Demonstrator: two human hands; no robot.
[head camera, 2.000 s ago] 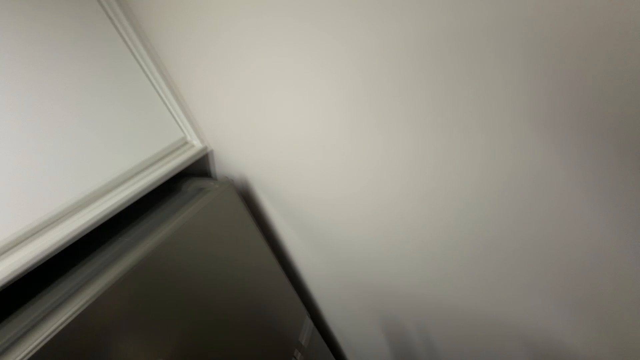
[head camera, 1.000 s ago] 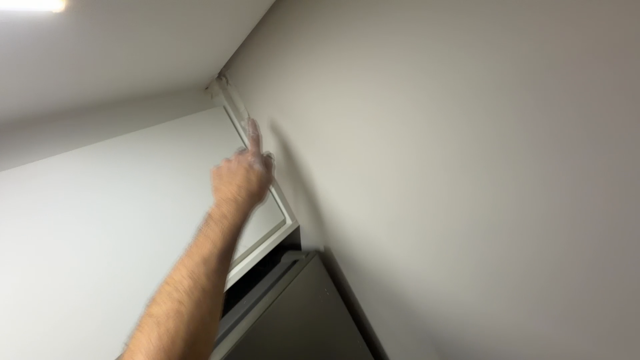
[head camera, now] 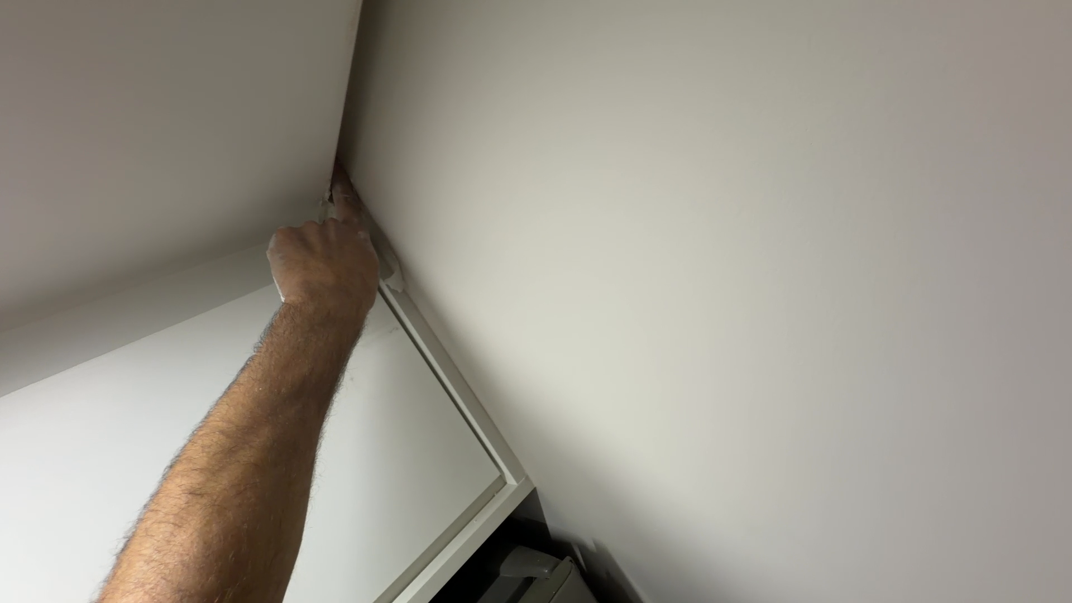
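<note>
My left hand [head camera: 327,260] reaches up from the lower left, its back towards me. The index finger is extended, with its tip in the corner where the ceiling [head camera: 167,126], the wall [head camera: 712,251] and the top of a white cabinet [head camera: 402,435] come together. The other fingers are curled, and the palm is hidden, so I cannot tell whether it holds anything. White residue shows along the hand's edge. Beside the hand, a rough whitish smear [head camera: 392,273] lies on the joint between the wall and the cabinet's side strip [head camera: 452,381]. My right hand is out of view.
A pale wall fills the right side. Under the cabinet's lower edge [head camera: 461,540] is a dark gap, with the top corner of a dark grey panel or appliance [head camera: 565,582] and a grey fitting [head camera: 529,563] below it.
My left hand, absent from the oldest frame, was pointing near the cabinet's side strip one second ago. It has moved up to the ceiling corner. The view has shifted upward.
</note>
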